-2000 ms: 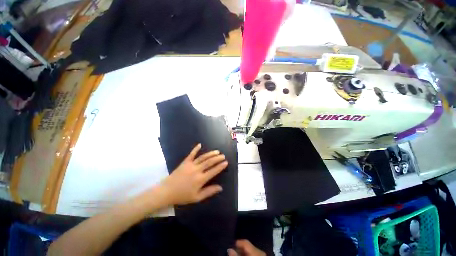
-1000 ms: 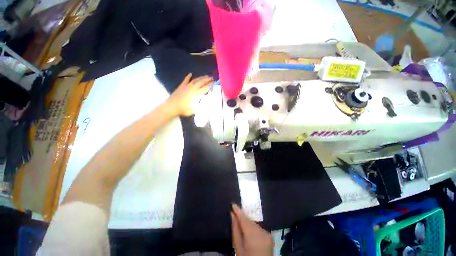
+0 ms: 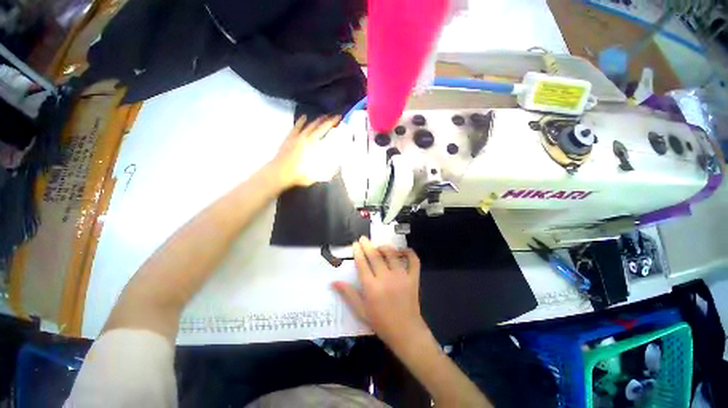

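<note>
A black cut panel (image 3: pixel 319 217) lies left of the machine's needle area, its upper part under my left hand (image 3: pixel 307 158). That hand rests flat with fingers apart beside the left end of the white HIKARI sewing machine (image 3: pixel 543 171). My right hand (image 3: pixel 386 280) lies palm down just in front of the presser foot (image 3: pixel 403 226), thumb apart, holding nothing visible. A second black panel (image 3: pixel 472 275) lies right of the foot, partly under the head. A small curved black piece (image 3: pixel 330 256) lies left of my right hand. The needle cannot be made out.
A heap of black cloth (image 3: pixel 263 40) lies beyond the bed. A pink holder (image 3: pixel 399 60) stands over the head. Blue-handled snips (image 3: pixel 568 269) and a tray with metal parts (image 3: pixel 640 259) lie at right. A green basket (image 3: pixel 678 358) is at lower right, taped cardboard (image 3: pixel 72 199) at left.
The long black panel has gone from the front edge; its remaining part lies higher, beside the foot. My left hand moved up, then stayed near the head. My right hand moved up to the presser foot.
</note>
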